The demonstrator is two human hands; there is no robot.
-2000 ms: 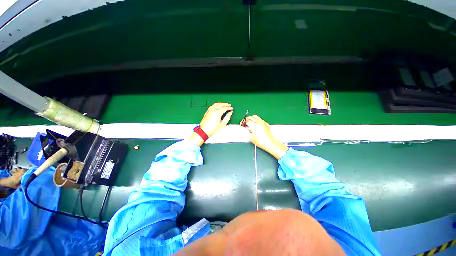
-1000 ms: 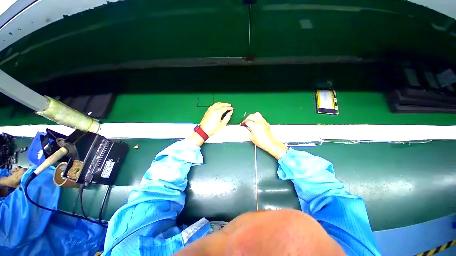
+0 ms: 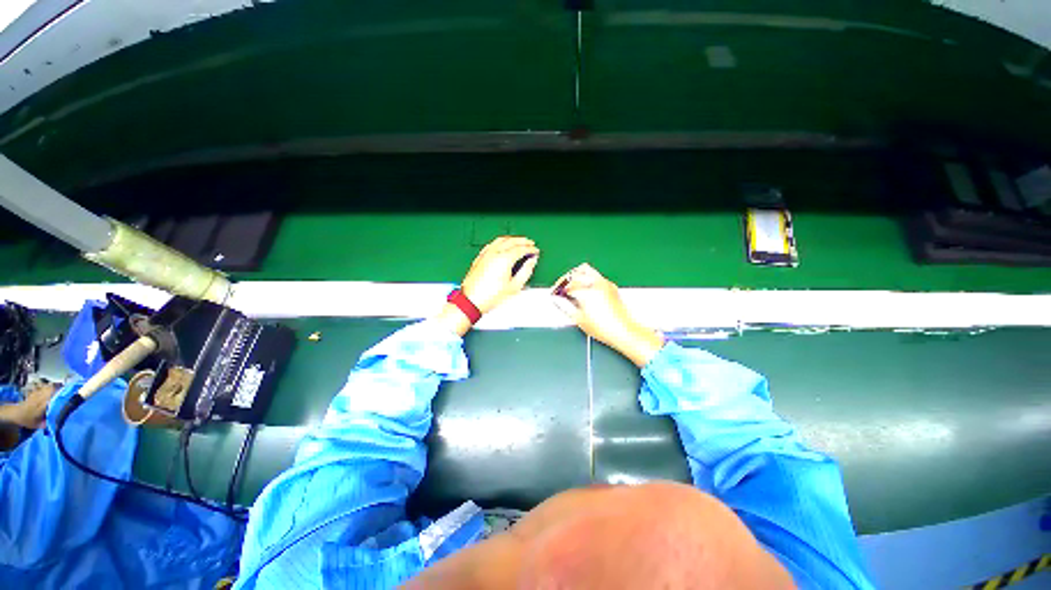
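My left hand [image 3: 496,274], with a red band at the wrist, rests on the white edge rail [image 3: 380,304] with its fingers over the green belt. A dark patch shows between its thumb and fingers; I cannot tell if it is a held thing or shadow. My right hand [image 3: 592,302] is on the rail just to the right, its fingertips pinched on a tiny dark-reddish piece [image 3: 564,288], mostly hidden. The hands are apart. An electronic unit with a silver-white face and yellow strip [image 3: 770,235] lies on the belt to the right.
Black trays [image 3: 980,236] are stacked on the belt at far right, and more [image 3: 225,240] lie at left. A black soldering station [image 3: 246,371], pale-handled iron [image 3: 115,369] and brown cup [image 3: 141,398] are at left, beside a neighbour's hand and blue sleeve. A pale arm [image 3: 161,265] slants over the belt.
The electronic unit and the trays have moved right along the belt. The thin tip that stood up from my right fingertips no longer shows. My left hand has hardly moved.
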